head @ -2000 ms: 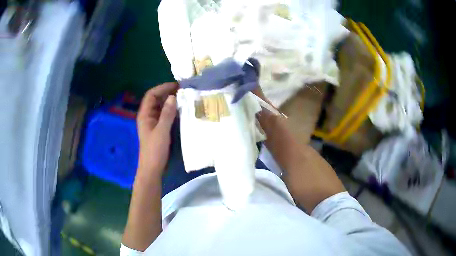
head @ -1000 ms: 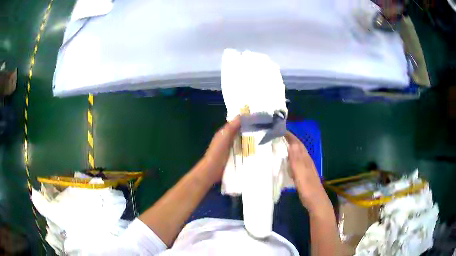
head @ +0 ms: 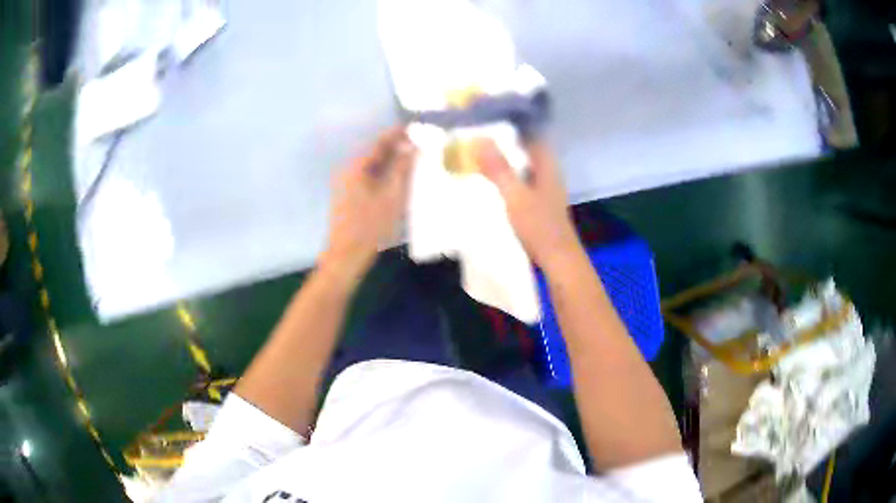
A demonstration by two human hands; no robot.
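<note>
A cream fabric bundle (head: 447,49) lies over the near edge of the table, its lower end hanging past it. A dark grey tie strip (head: 476,110) runs around its middle, knotted at the right. Tan card-like pieces (head: 462,155) show under the strip. My right hand (head: 533,201) holds the bundle's right side, thumb on top near the tan pieces. My left hand (head: 365,201) is blurred at the bundle's left edge, fingers curled; whether it grips the cloth is unclear.
The pale table (head: 265,128) carries white pieces (head: 118,98) at left and a blurred metallic object (head: 781,25) at far right. A blue basket (head: 609,305) stands below the edge. Yellow-framed containers with white cloth (head: 815,373) stand at lower right and lower left.
The view has turned to the table and come closer to it. The bundle has moved from in front of my body onto the table edge. My left hand has shifted on its left side.
</note>
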